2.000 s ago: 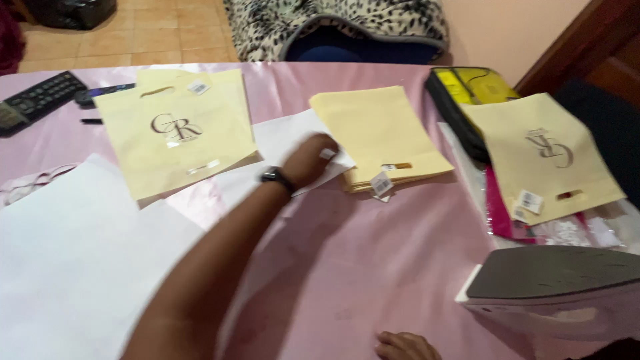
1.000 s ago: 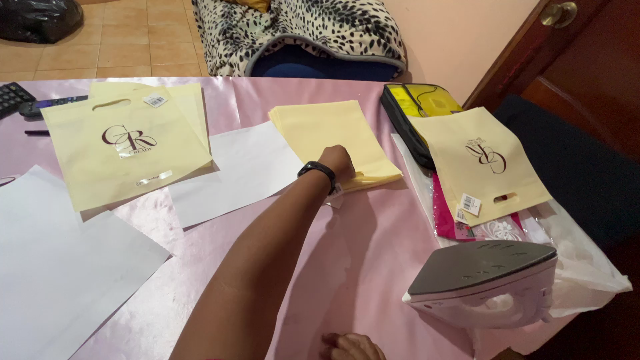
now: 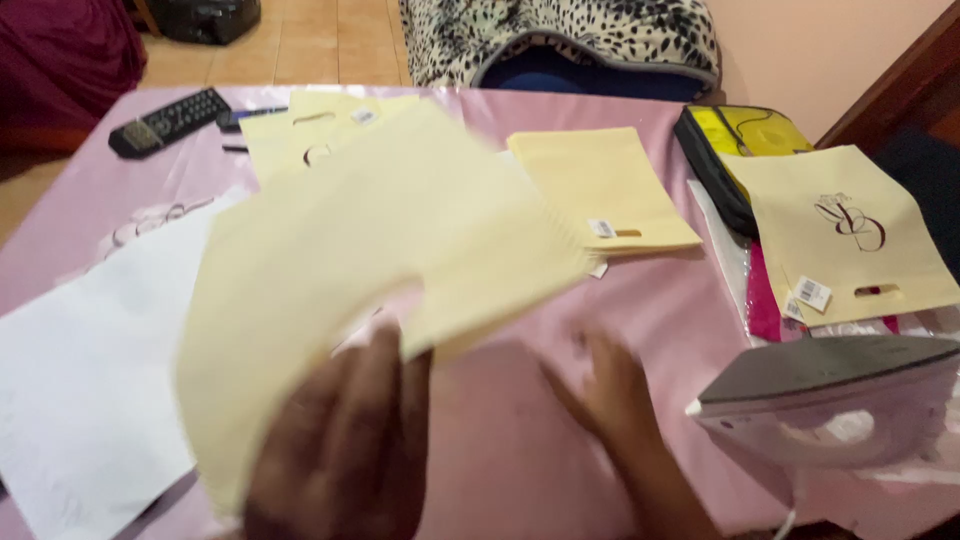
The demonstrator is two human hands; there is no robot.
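My left hand [image 3: 341,442], near the camera and blurred, grips a cream flat bag [image 3: 375,225] at its cut-out handle. The bag is raised and tilted, its face plain. My right hand [image 3: 607,382] is to the right of it over the pink cloth, empty, with thumb and fingers apart. A stack of cream bags [image 3: 592,176] with small tags lies beyond the hands. Partly behind the held bag is a cream bag with a dark monogram [image 3: 270,139]. Another monogrammed bag [image 3: 847,225] lies at the right.
A clothes iron [image 3: 832,397] rests at the right edge, its soleplate showing. White paper [image 3: 90,375] covers the left side. A black remote control [image 3: 169,124] lies at the far left, and a yellow and black case [image 3: 750,127] at the back right. The table has a pink cover [image 3: 495,450].
My left hand has come back from the stack toward the camera, and a cream bag is now in it. My right hand has moved up and forward from the bottom edge.
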